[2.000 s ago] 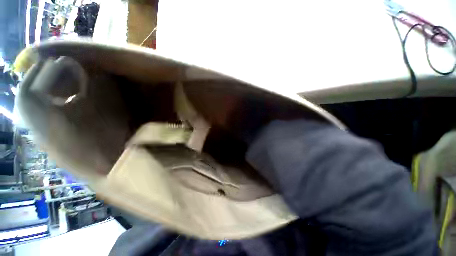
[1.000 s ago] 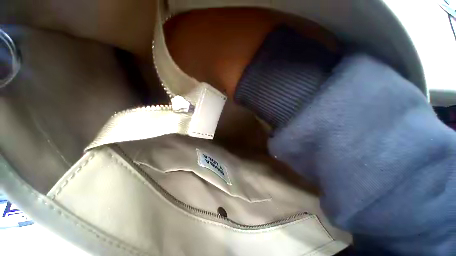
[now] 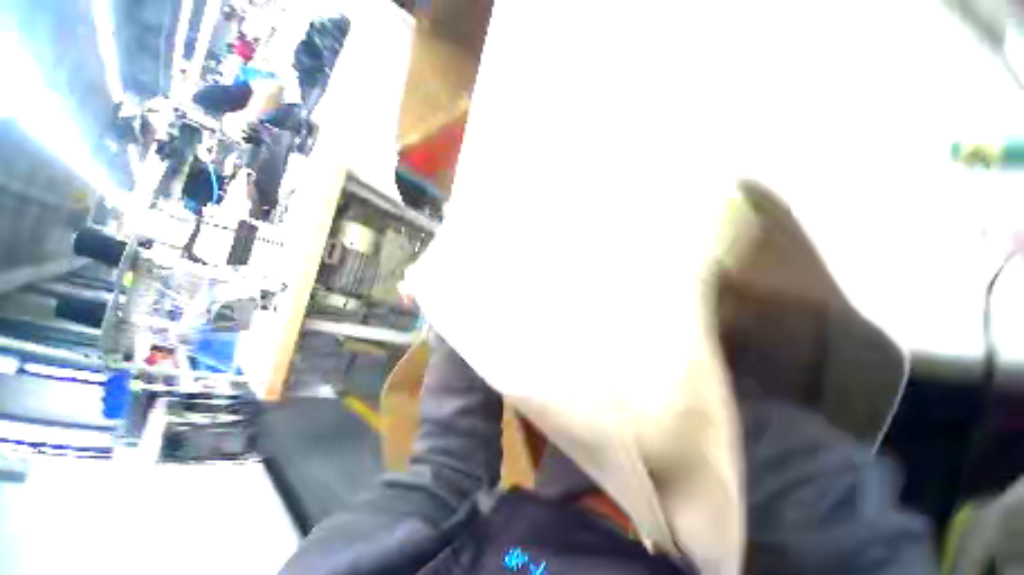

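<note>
The cream-beige handbag (image 3: 674, 427) is blurred and very bright in front of me, tilted, its dark mouth open towards the right. My right sleeve (image 3: 814, 483) reaches up into the mouth. My right hand is lost in the blurred brown shadow inside, so its grip cannot be made out. My left sleeve (image 3: 449, 432) goes up behind the bag's left side, and my left hand is hidden there. The inner pocket and zipper do not show.
The overexposed white table (image 3: 898, 79) merges with the bag. A green-handled tool (image 3: 990, 154) and thin black cord (image 3: 988, 309) are at right. A grey-beige pile with yellow edging (image 3: 990, 534) is lower right. Brown cardboard (image 3: 402, 410) shows at left, with machines beyond.
The bag has moved away from the camera and tipped up; its mouth now faces right and its inner pocket is out of sight. My left sleeve has come into view. The view now shows the workshop.
</note>
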